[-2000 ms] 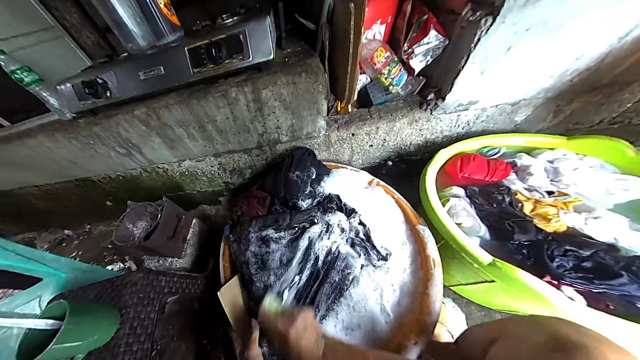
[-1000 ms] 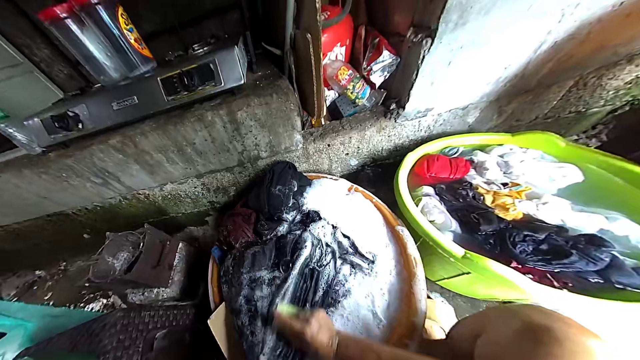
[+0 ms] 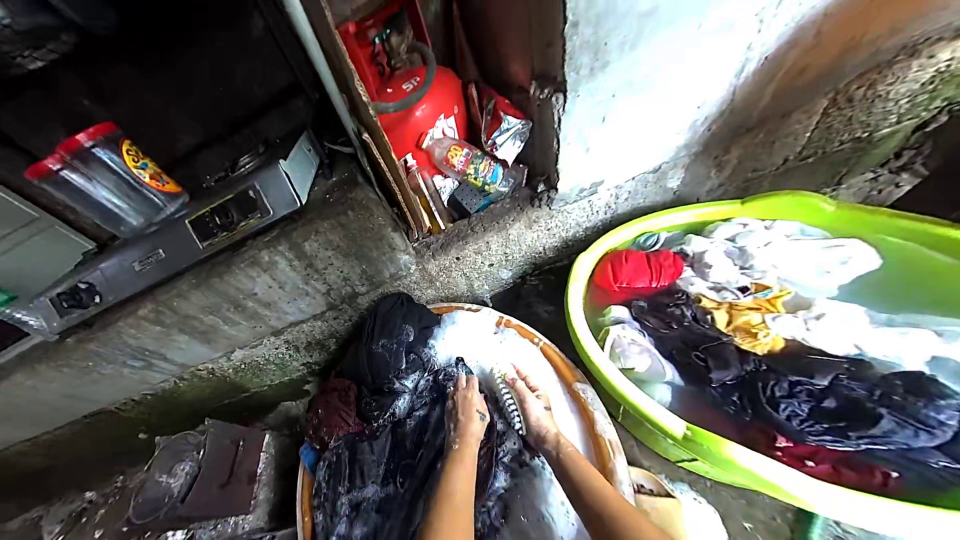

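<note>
An orange-rimmed round basin (image 3: 592, 420) holds white suds and soaked dark clothes (image 3: 382, 465). Over its middle, my left hand (image 3: 468, 412) has its fingers closed on a fold of black wet cloth. Just right of it, my right hand (image 3: 531, 409) grips a scrub brush (image 3: 508, 401), whose pale bristles face the left hand. A black bundle of cloth (image 3: 394, 341) rests against the basin's far edge, with a maroon cloth (image 3: 334, 412) at the left.
To the right stands a lime-green tub (image 3: 581, 300) of water with soaking clothes. A concrete ledge (image 3: 300, 270) runs behind the basin, bearing a gas stove (image 3: 165, 255) and plastic jars (image 3: 112, 180). A red gas cylinder (image 3: 420, 112) and a bottle (image 3: 472, 165) stand beyond it.
Both hands now show over the basin; earlier only one was plainly seen, lower in the basin. The hands are now farther up among the suds. The view has shifted.
</note>
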